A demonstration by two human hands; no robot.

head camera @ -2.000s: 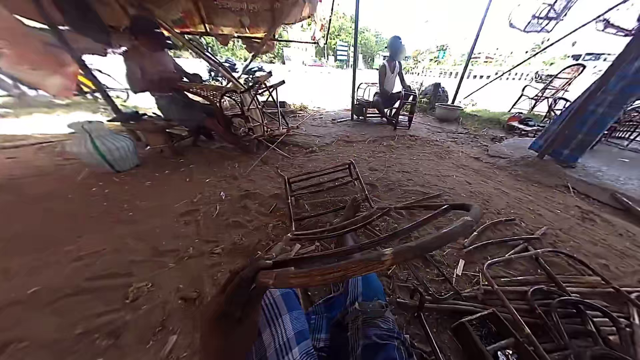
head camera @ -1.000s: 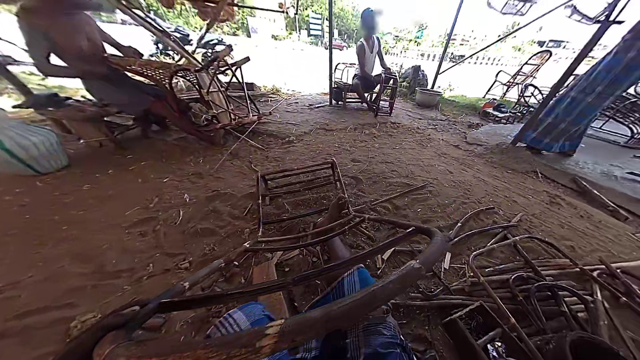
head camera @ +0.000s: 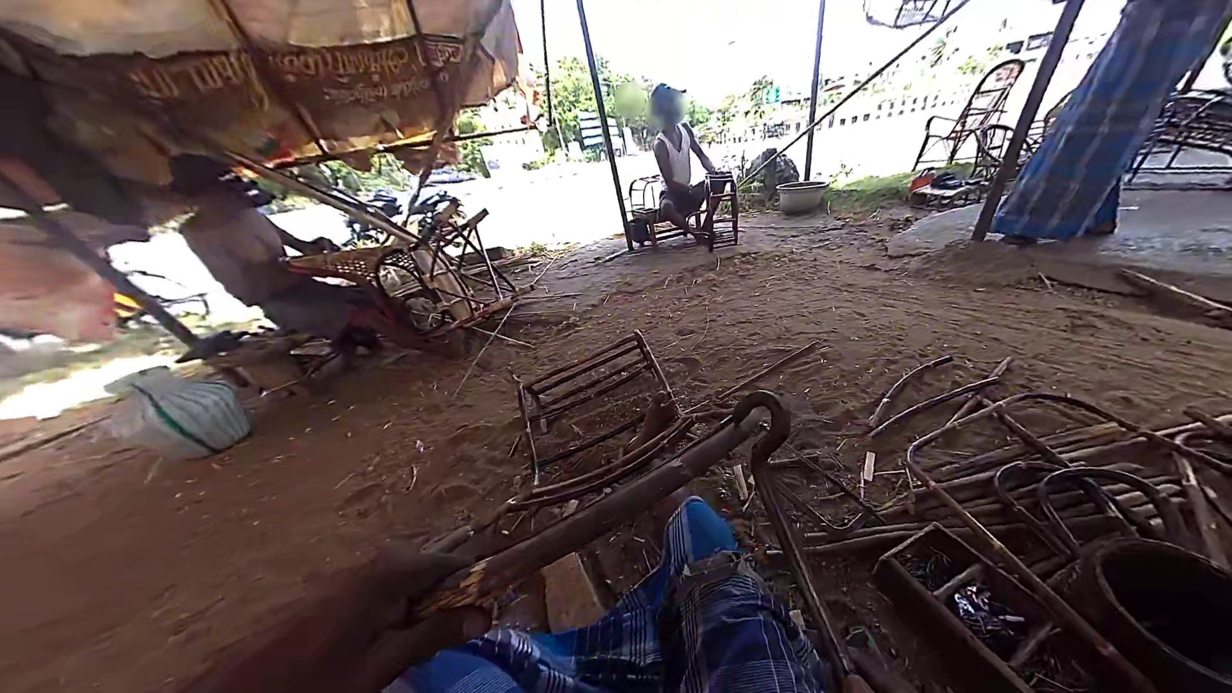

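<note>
My left hand [head camera: 409, 602] is closed around the near end of a thick bent cane pole [head camera: 616, 505], where a woven binding shows. The pole slants up over my lap to a hooked bend, from which a thinner length runs back down beside my knee. Just beyond it a cane frame with several crossbars [head camera: 592, 385] rests on the sand near my foot. My right hand cannot be seen. A blue checked cloth [head camera: 712, 616] covers my legs.
Cane rods and bent loops [head camera: 1049, 481] lie at the right, by an open wooden box [head camera: 962, 606] and a round container [head camera: 1165, 597]. A white sack [head camera: 192, 414] is at the left. One person [head camera: 679, 164] sits ahead; another [head camera: 236, 241] works at a woven cane piece [head camera: 351, 265].
The bent cane piece over my lap has turned, from a broad curve across the view to a slanted pole with its hooked bend at the far end. The view has shifted.
</note>
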